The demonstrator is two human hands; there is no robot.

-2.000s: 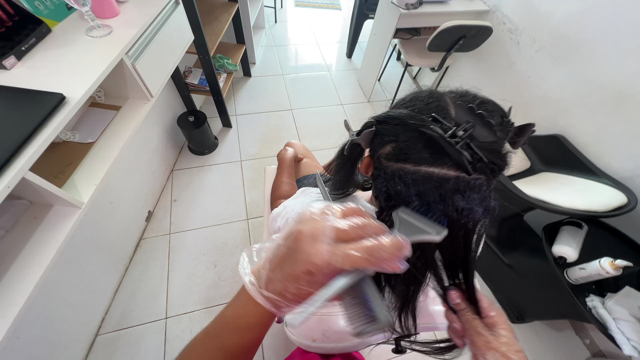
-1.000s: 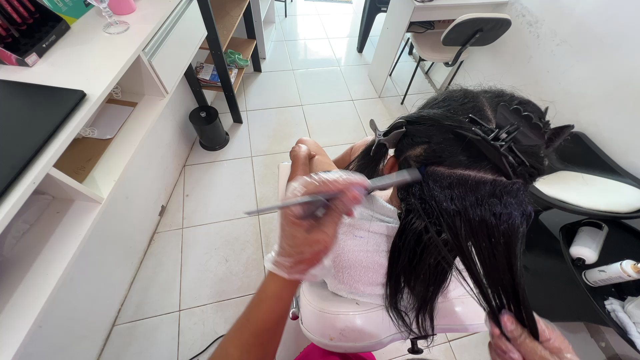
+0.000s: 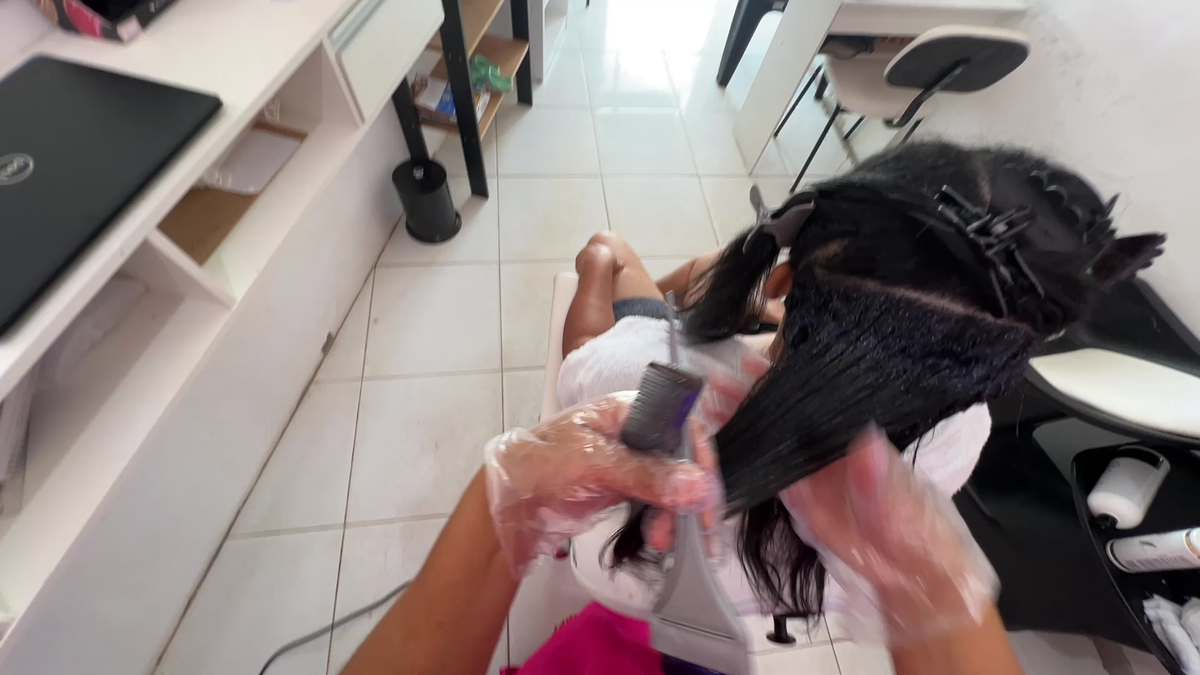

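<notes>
My left hand (image 3: 581, 469), in a clear plastic glove, grips a grey comb (image 3: 662, 408) and a grey tint brush (image 3: 698, 581) whose wide end points down toward me. Beside it, a section of dark, wet-looking hair (image 3: 797, 422) fans out from the head of a seated person. My right hand (image 3: 891, 525), also gloved and blurred, is at the underside of that section; how firmly its fingers close is hidden. Black clips (image 3: 994, 230) hold the upper hair, and a grey clip (image 3: 783, 220) holds the side. A white towel (image 3: 605, 361) lies over the person's shoulders.
At left runs a white counter (image 3: 281, 234) bearing a black laptop (image 3: 103, 159). A black bin (image 3: 427, 202) stands on the tiled floor. On the right, a black trolley tray (image 3: 1092, 525) holds a white bottle (image 3: 1128, 489) and a white tube (image 3: 1158, 550). A cable (image 3: 347, 614) lies on the floor.
My left hand has come down from the parting at the top of the hair section. My right hand has moved from the low hair ends to beneath the section, which now slants left.
</notes>
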